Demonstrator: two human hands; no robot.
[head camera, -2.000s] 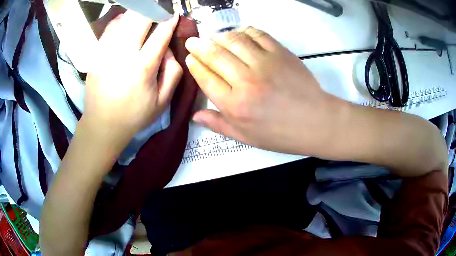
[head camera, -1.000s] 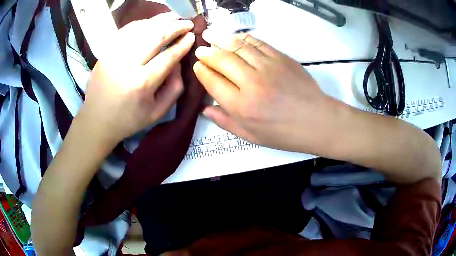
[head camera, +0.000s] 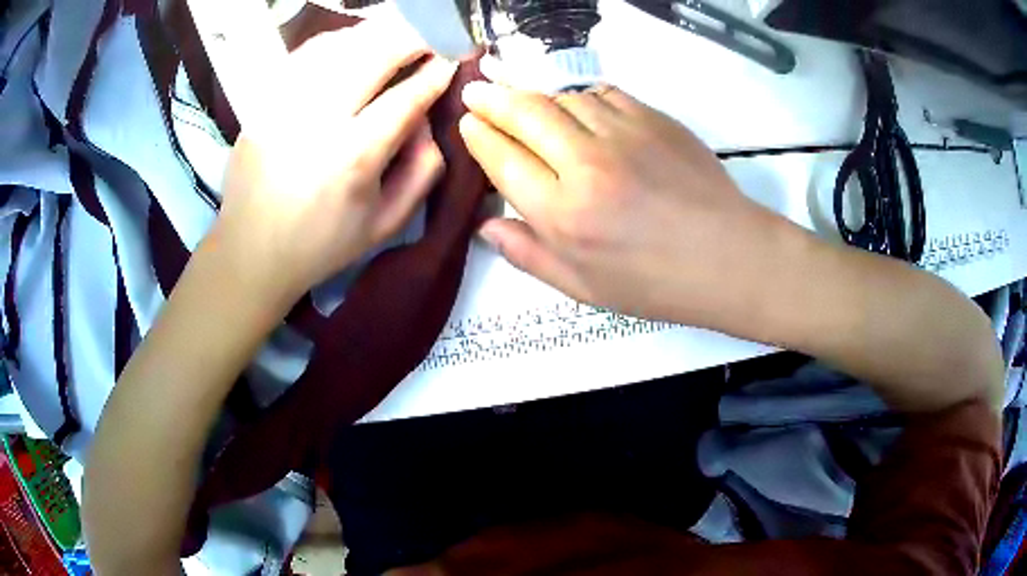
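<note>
A maroon panel (head camera: 394, 295) runs from the needle area at top centre down over the table edge at lower left. My left hand (head camera: 327, 158) lies on its left side, with thumb and forefinger pinching the cloth near the needle. My right hand (head camera: 608, 203) lies flat at its right edge, fingertips touching the cloth, holding it down. The presser foot and needle (head camera: 482, 25) are just above my fingertips, partly hidden. Pale grey-blue cloth with dark strips (head camera: 96, 248) hangs at the left.
A black ribbed fitting (head camera: 552, 23) stands right of the needle. Black-handled shears (head camera: 881, 186) lie at the right. Ruler markings (head camera: 541, 335) run along the table's front. The white machine part (head camera: 231, 51) is at top left. Grey-blue cloth (head camera: 777, 444) hangs below the table, and baskets (head camera: 43, 495) show at lower left.
The hands, panel and table all appear shifted a little right in the picture. My left fingertips have come closer to my right ones, and the maroon cloth between them is narrower.
</note>
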